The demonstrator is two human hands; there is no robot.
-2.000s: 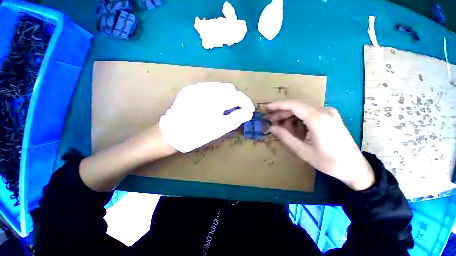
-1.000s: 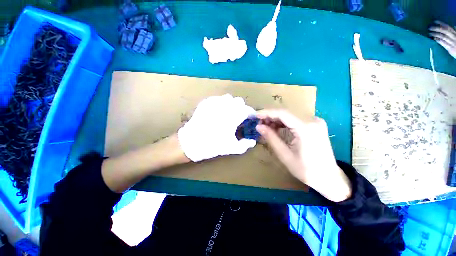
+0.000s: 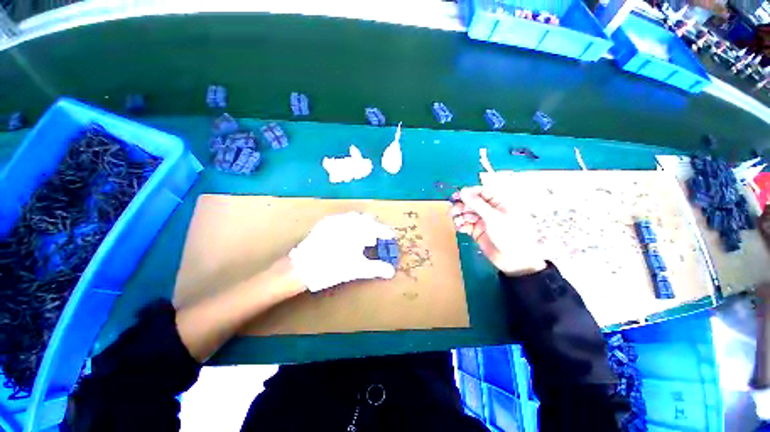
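My left hand, in a white glove, is over the cardboard work mat. It grips a blue-grey block part between thumb and fingers at the glove's right side. My bare right hand is raised to the right of the mat, near its upper right corner. Its fingertips are pinched on a small thin dark strap piece that sticks out to the left. The exact shape of that piece is too small to tell. The two hands are apart.
A blue parts bin of black straps stands left. A pile of blocks, a crumpled wipe and a squeeze bottle lie beyond the mat. Right is a second mat with a row of blocks. The conveyor belt carries spaced blocks.
The view has tilted up, showing the belt and trays. My right hand has moved away from the block to the right, with a thin dark piece at its fingertips. My left hand still holds the block.
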